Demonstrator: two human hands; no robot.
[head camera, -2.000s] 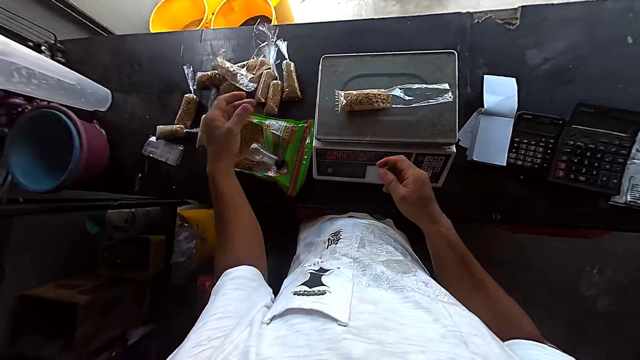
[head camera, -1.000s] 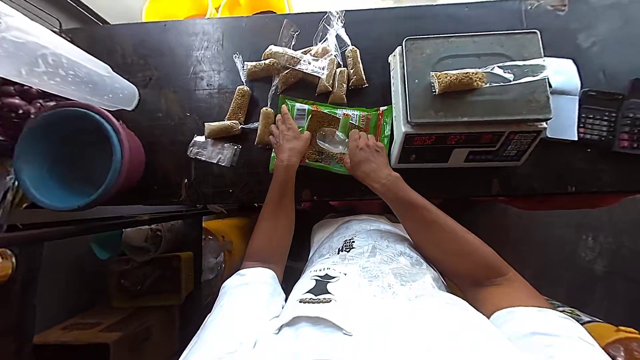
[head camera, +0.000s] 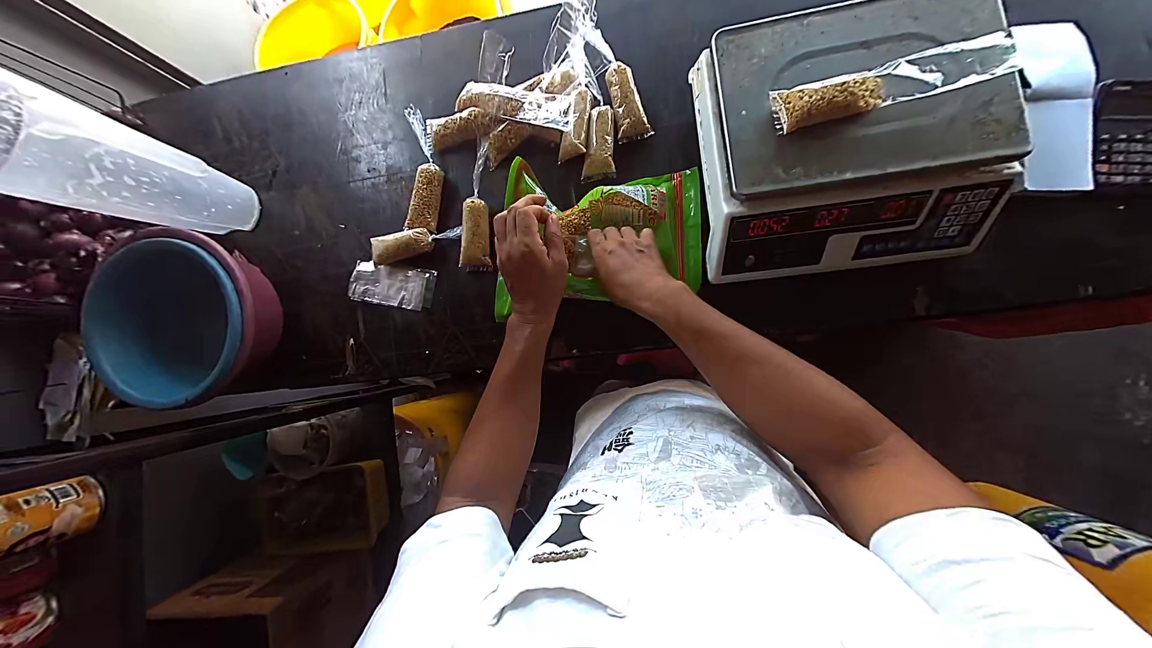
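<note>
A green plastic pouch (head camera: 679, 216) of brown granules lies on the dark table, its open end at the left. My left hand (head camera: 531, 256) has bent fingers at that end; whether they pinch the plastic or something in it is hidden. My right hand (head camera: 630, 265) rests on the pouch's middle with its fingers curled over it, and what is under them cannot be seen. One filled clear plastic tube bag (head camera: 828, 103) lies on the digital scale (head camera: 882, 153), whose red display is lit. Several more filled bags (head camera: 425, 198) lie behind and left of the pouch.
Flat empty plastic bags (head camera: 392, 285) lie left of the pouch. Nested blue and maroon buckets (head camera: 162, 319) and a translucent container (head camera: 135, 153) stand at the left. Paper (head camera: 1062, 135) and a calculator (head camera: 1123, 144) are right of the scale. Yellow tubs (head camera: 310, 31) sit beyond the table.
Two seconds ago both hands were raised, the right in front of the scale; now both are at the green pouch. Since one second ago, the left hand has moved to the pouch's open end.
</note>
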